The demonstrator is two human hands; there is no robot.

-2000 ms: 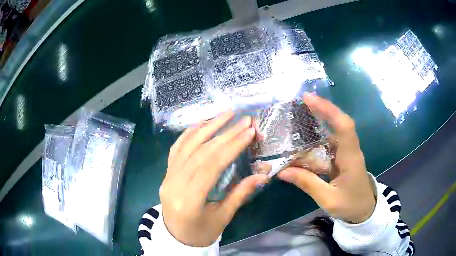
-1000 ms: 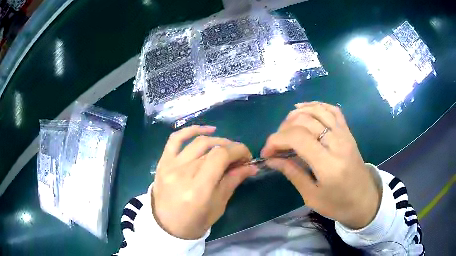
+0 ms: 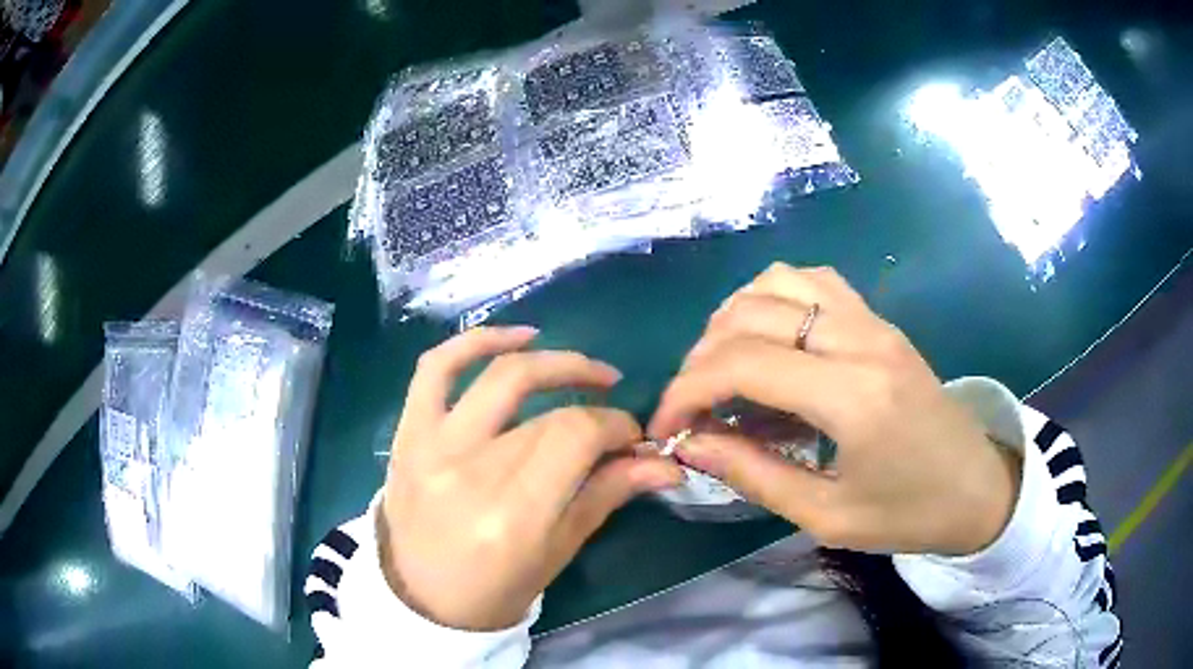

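My left hand (image 3: 504,471) and my right hand (image 3: 837,418) meet at the lower middle, thumbs and index fingers pinching the edge of a small clear plastic bag (image 3: 713,494). The bag hangs low and crinkled, mostly under my right hand's fingers, with glare on it; what it holds is hidden. A ring shows on my right hand. Ahead lies the wide main stack of bagged panels (image 3: 608,144), shiny, with dark patterned rectangles in rows.
Two larger whitish clear bags (image 3: 242,444) overlap at the left. A smaller pile of bagged panels (image 3: 1053,163) lies at the right, washed white by glare. The glossy green surface (image 3: 916,261) has a curved front edge near my sleeves; a yellow floor line shows at lower right.
The patterned panel seen earlier between my hands is no longer visible. My hands have come together at the bag's edge, and more crinkled plastic shows under my right fingers than a second ago.
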